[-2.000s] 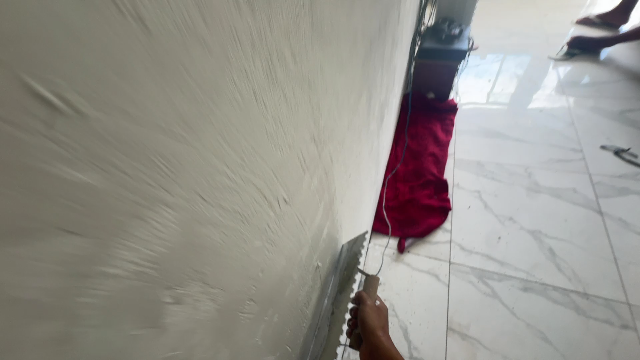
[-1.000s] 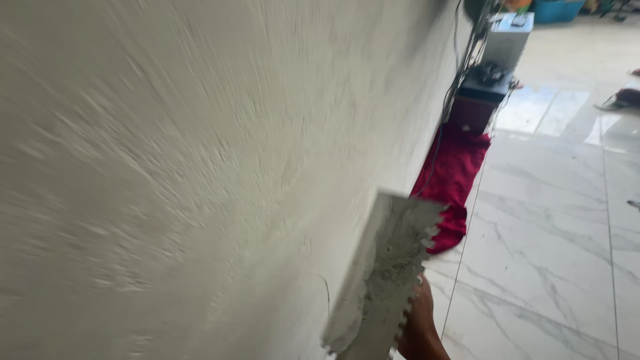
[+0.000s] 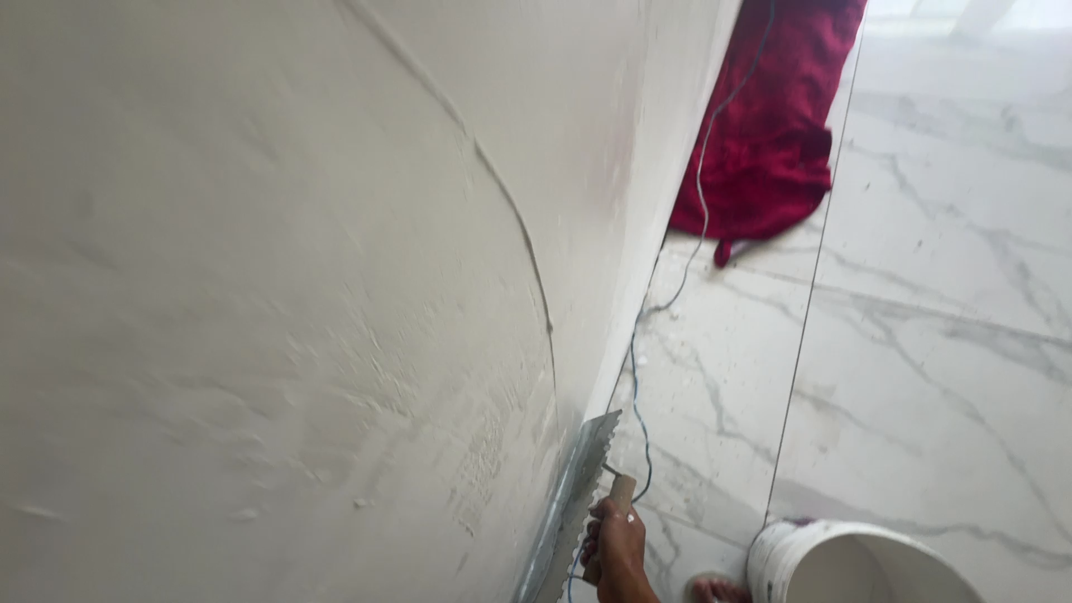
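My right hand (image 3: 618, 536) grips the handle of a notched trowel (image 3: 586, 486) at the bottom centre. The trowel's long straight edge lies against the low part of the wall (image 3: 377, 293), and its toothed edge faces the floor side. Pale coating on the wall shows ridges, rough patches and a long curved raised line. A thin cable (image 3: 634, 377) runs along the floor just beyond the hand. My left hand is out of view.
A white bucket (image 3: 762, 561) stands at the bottom right, with part of a foot (image 3: 716, 589) beside it. Dark red cloth (image 3: 762, 167) lies by the foot of the wall, the cable crossing it. Marble-patterned tiles (image 3: 930, 335) cover the floor.
The trowel, raised with its coated face showing a second ago, is now low against the wall. The view has shifted downward, and the bucket and foot have come into sight.
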